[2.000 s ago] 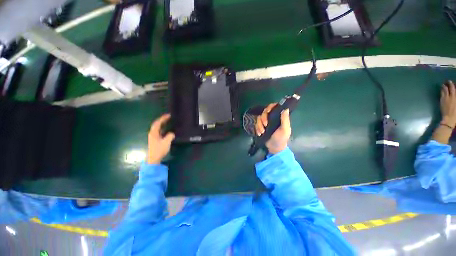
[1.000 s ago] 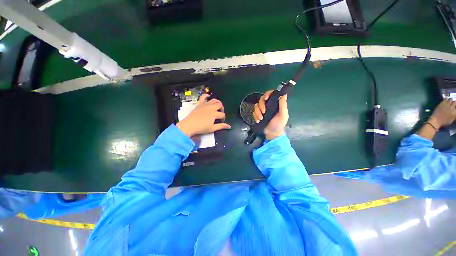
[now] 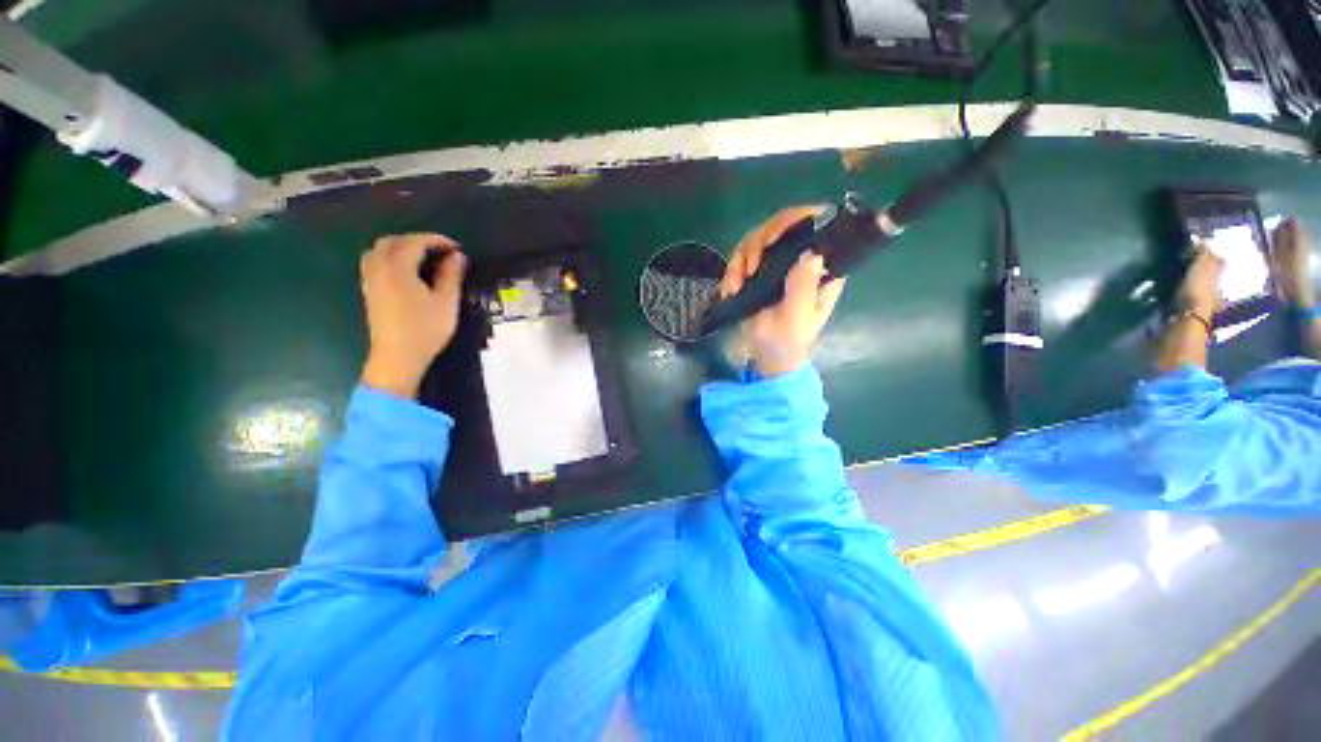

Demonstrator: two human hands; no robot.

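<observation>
The opened tablet unit [image 3: 545, 394] lies in its black fixture tray [image 3: 461, 435] on the bench in front of me. Its board [image 3: 530, 297] with a yellow patch is at the far end. My left hand [image 3: 412, 297] is at the tray's far left corner, fingers curled; whether it holds anything I cannot tell. My right hand [image 3: 784, 297] holds the black electric screwdriver [image 3: 797, 268], tip pointing down left over the edge of the round mesh-patterned screw dish [image 3: 681, 293], right of the tray.
A white rail [image 3: 724, 142] separates the bench from the conveyor, where another tray [image 3: 895, 36] lies. A black controller [image 3: 1013, 348] on a cord lies to the right. Another person's hands [image 3: 1198, 283] are on a unit at far right. A white arm [image 3: 160, 152] is upper left.
My left hand has moved off the unit's board to the tray's left corner. My right hand has tilted the screwdriver flatter, its tip now at the dish. The whole view has shifted.
</observation>
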